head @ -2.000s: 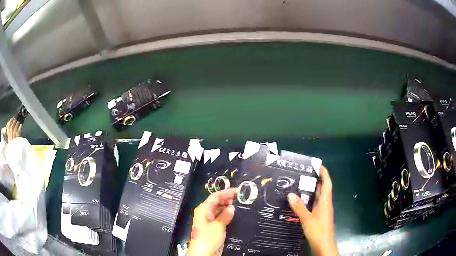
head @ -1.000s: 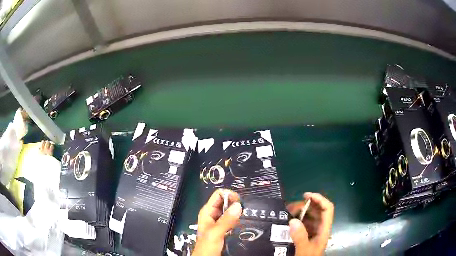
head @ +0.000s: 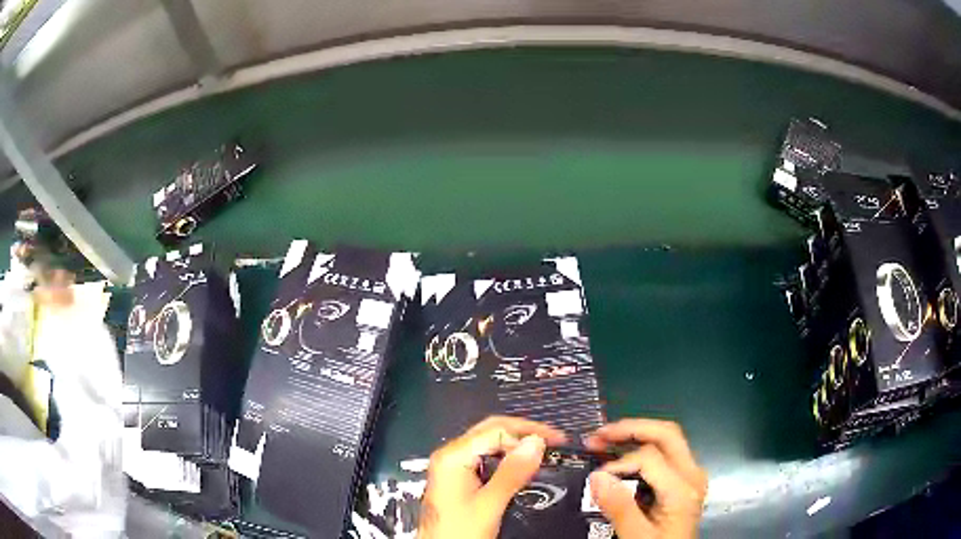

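Note:
My left hand [head: 479, 474] and my right hand [head: 651, 476] are at the lower centre, their fingers at the top end of a black printed carton [head: 543, 497]. The carton's lower part is cut off by the frame's edge, and the fingers hide much of its end. Behind it lies the centre stack of flat black blanks [head: 506, 392], with ring pictures and white tabs at its top. A second stack of blanks [head: 316, 421] lies to its left, and a third stack [head: 169, 368] farther left.
A stepped pile of formed cartons [head: 880, 305] stands at the right. One carton [head: 809, 163] lies behind it and another [head: 203, 192] on the far left of the green belt [head: 474, 168]. A neighbour's white sleeve [head: 84, 411] shows at the left by a slanting grey post [head: 63, 205].
The carton came off the centre stack towards me. My fingers have since closed in at its top end. The cartons on the belt have shifted left, and the neighbour's arm has moved.

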